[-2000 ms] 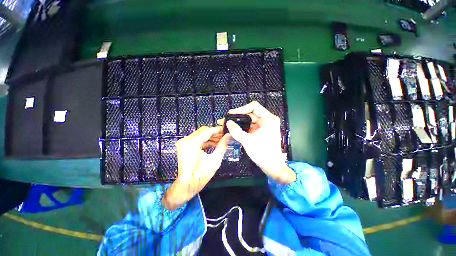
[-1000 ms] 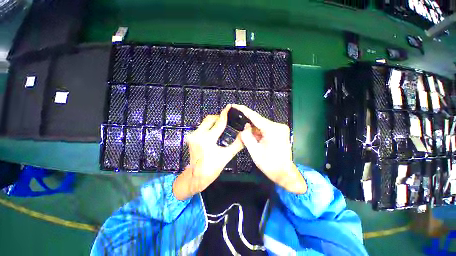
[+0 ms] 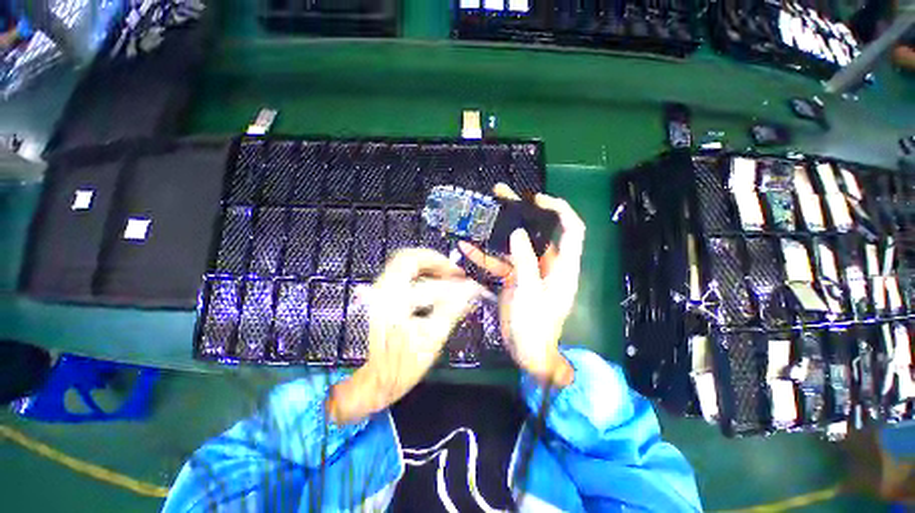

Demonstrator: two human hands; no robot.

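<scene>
My right hand (image 3: pixel 537 286) holds a black housing (image 3: pixel 524 226) above the right part of the black compartment tray (image 3: pixel 291 229). A blue circuit board (image 3: pixel 461 212) with small components extends from the housing's left side, face up. My left hand (image 3: pixel 413 311) is just below the board, fingers bent and their tips close together near the right hand's fingers. Whether the left fingertips pinch a thin part cannot be told; they are bright and blurred.
A flat black tray (image 3: pixel 173 263) with two small white squares lies at left. Stacked trays (image 3: pixel 737 376) with long white pieces stand at right. Two small pale pieces (image 3: pixel 472 124) lie beyond the compartment tray. Loose dark units (image 3: pixel 679 126) and more trays (image 3: pixel 577 28) lie farther back.
The circuit board now shows open beside the housing, which has turned in my right hand. My left hand has moved off the housing, down and slightly left. The view has tilted up, showing more trays.
</scene>
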